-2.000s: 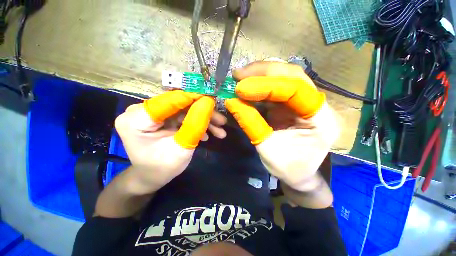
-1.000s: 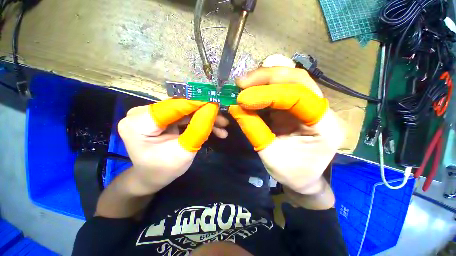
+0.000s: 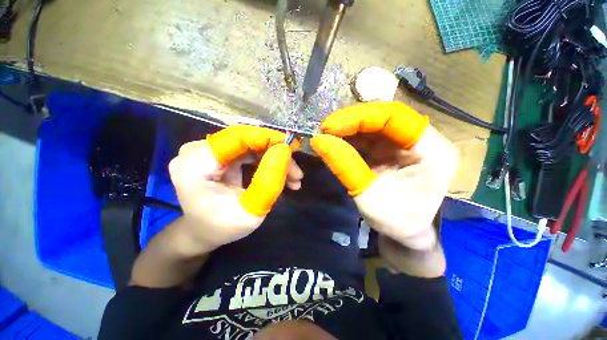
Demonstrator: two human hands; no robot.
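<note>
The circuit board (image 3: 303, 132) is seen edge-on as a thin pale line between my hands, just below the iron tip. My right hand (image 3: 393, 166), with orange finger cots, pinches its right end between thumb and index finger. My left hand (image 3: 229, 179), also with orange cots, is closed at the middle of the board, with short thin wires at its fingertips. I cannot tell whether it grips the wires, the board or both. The soldering iron (image 3: 321, 56) points down, its tip apart from the board. The thin solder feed tube (image 3: 285, 50) is left of it.
A cream round pad (image 3: 375, 84) and a black cable with plug (image 3: 432, 99) lie right of the iron. Black coiled cables (image 3: 549, 23), a green mat (image 3: 466, 25) and red-handled pliers (image 3: 571, 211) are at the right. Blue bins (image 3: 73, 199) stand below the bench edge.
The board has tilted from showing its green face to edge-on and has come away from the iron tip. Both hands have moved slightly down and right.
</note>
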